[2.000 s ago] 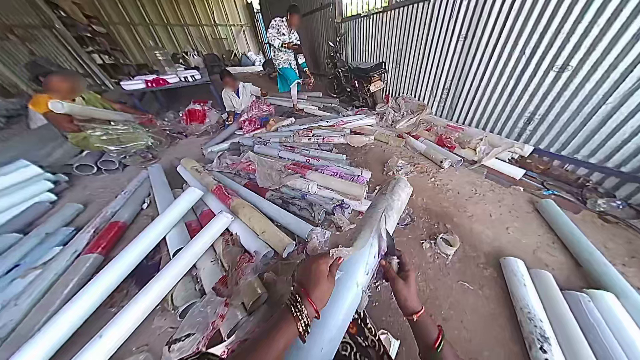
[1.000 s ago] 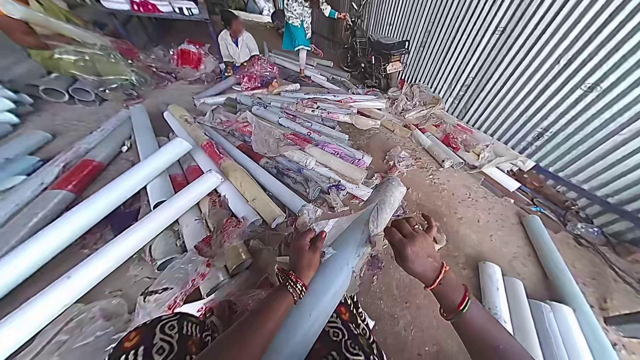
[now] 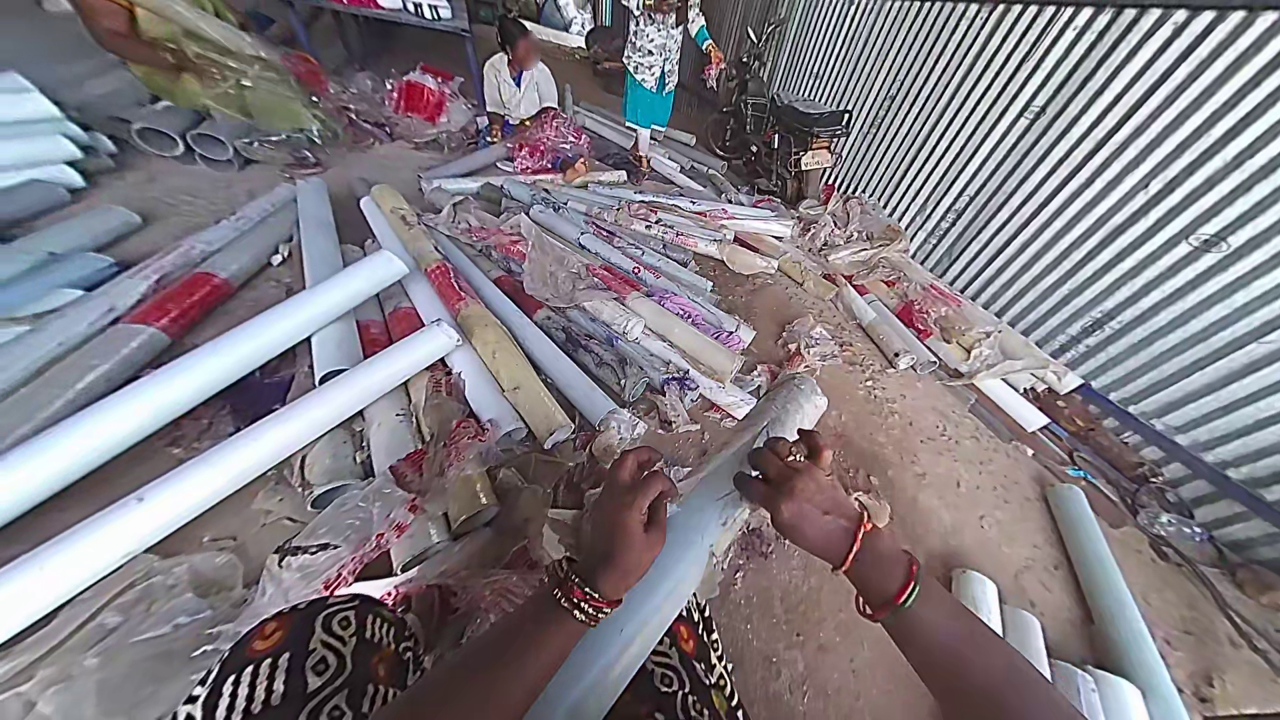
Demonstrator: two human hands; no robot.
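A pale blue-grey pipe (image 3: 640,590) lies slanting across my lap, its far end pointing away and to the right. Thin plastic wrap (image 3: 790,405) clings around that far end. My left hand (image 3: 628,520) is at the pipe's left side with curled fingers, pinching an edge of the wrap. On the right side, my right hand (image 3: 800,495) has its bent fingertips at the wrap near the far end. Patterned dark cloth (image 3: 310,660) covers my knees beneath the pipe.
Many pipes, such as a white one (image 3: 230,470), lie left and ahead among torn plastic (image 3: 350,540). Several short pipes (image 3: 1115,600) lie at right. A seated person (image 3: 520,90), a standing person (image 3: 655,60), a motorcycle (image 3: 795,130) and a corrugated metal wall (image 3: 1060,200) are beyond.
A dark tool seen in my right hand two seconds ago is no longer visible there. My right hand has come back to the pipe from the right since one second ago.
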